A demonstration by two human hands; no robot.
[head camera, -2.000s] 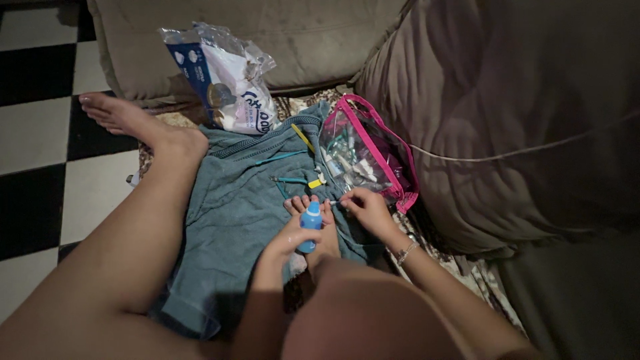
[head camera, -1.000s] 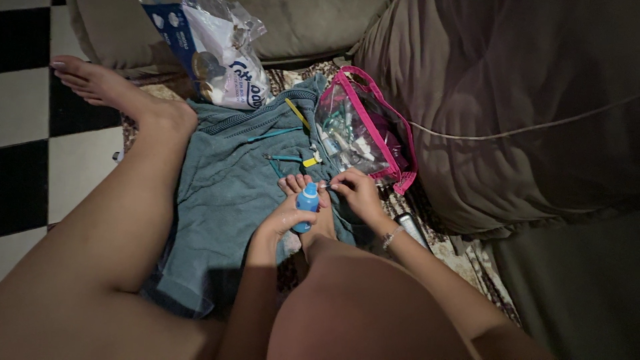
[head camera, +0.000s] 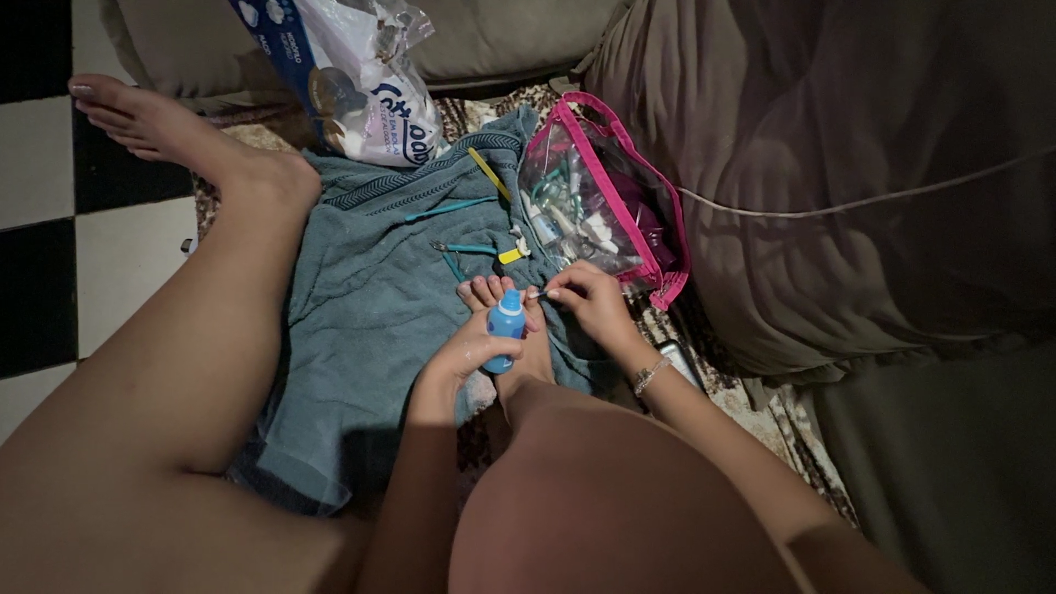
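Observation:
My left hand (head camera: 470, 351) is closed around a small blue bottle (head camera: 505, 330), upright over the top of my bare foot (head camera: 532, 363). Between thumb and fingertips, my right hand (head camera: 590, 301) pinches a thin, small stick-like tool (head camera: 538, 294) whose tip is at the big toe. The foot rests on a teal towel (head camera: 355, 313). Just beyond the toes lie a cuticle nipper with teal handles (head camera: 470, 247) and a yellow-handled piece (head camera: 511, 254) with white matter on it. Farther up the towel are a teal tool (head camera: 450, 209) and a yellow stick (head camera: 488, 173).
A clear pouch with pink trim (head camera: 610, 198) holds several small items right of the towel. A plastic bag of cotton balls (head camera: 371, 115) stands behind. A phone-like object (head camera: 681, 363) lies by my right wrist. A pale cord (head camera: 792, 214) crosses the sofa cushion (head camera: 825, 124).
My right hand has come closer to the big toe, with the thin tool's tip now at it. My left hand keeps its hold on the blue bottle. The view has shifted somewhat.

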